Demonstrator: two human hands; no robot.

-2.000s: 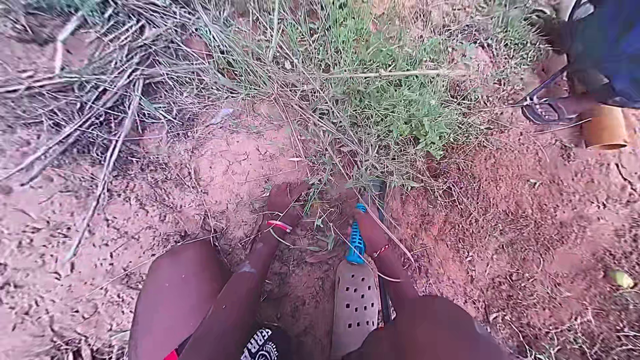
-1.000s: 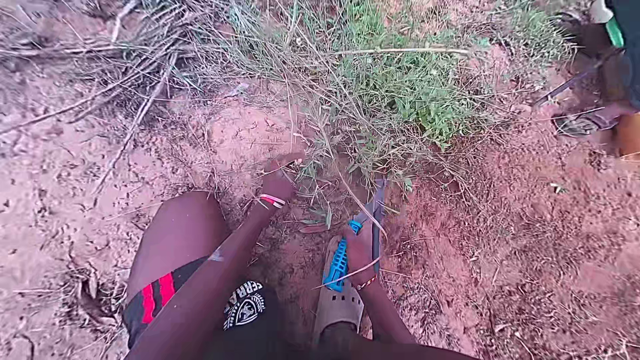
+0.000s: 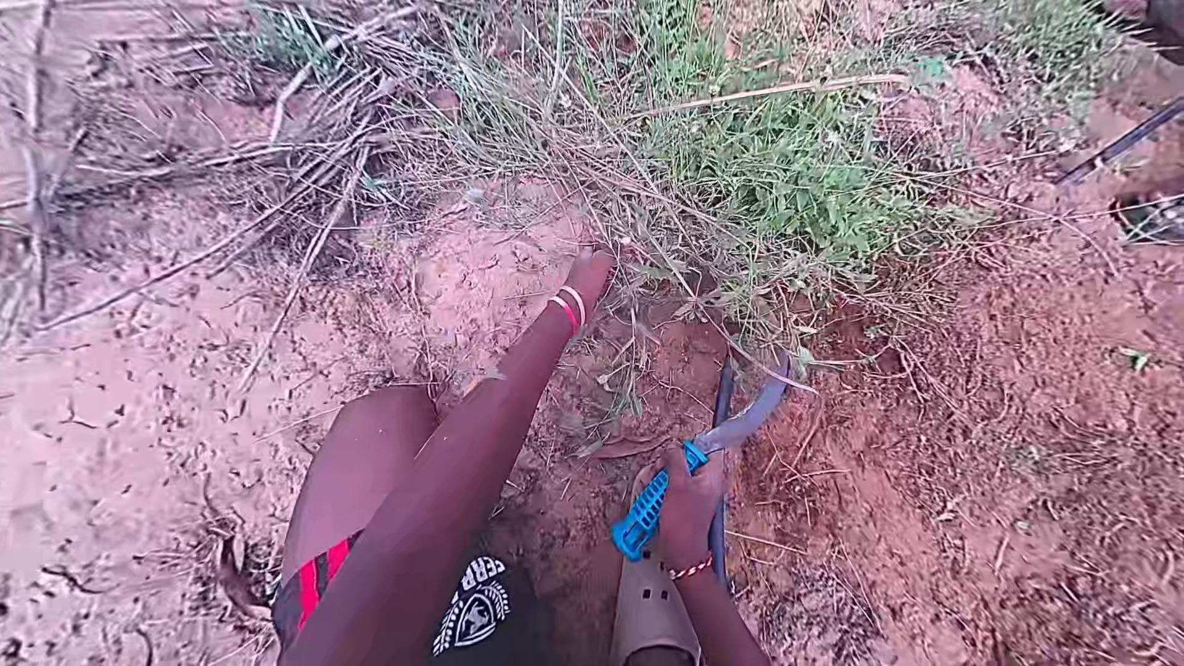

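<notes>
My right hand [image 3: 692, 504] is closed around the blue plastic handle [image 3: 647, 513] of a sickle, whose curved metal blade [image 3: 747, 418] points up and right toward the base of the weeds. My left hand [image 3: 592, 276], with red and white bands at the wrist, reaches into the near edge of dry and green grass [image 3: 638, 213]; its fingers are partly hidden, and stems lie against them. A dark hose or pipe [image 3: 720, 536] runs along the ground beside my right hand and passes behind the blade.
Leafy green weeds [image 3: 814, 185] grow beyond the blade. Dry sticks [image 3: 314, 240] lie at upper left on reddish soil [image 3: 139, 444]. My perforated clog [image 3: 647, 601] is below my right hand. At the upper right edge, part of another person [image 3: 1167, 28] shows near a dark rod [image 3: 1124, 139].
The sickle blade, hardly visible two seconds ago, now shows clearly, angled up and right. My left hand has moved from bare soil to the grass edge.
</notes>
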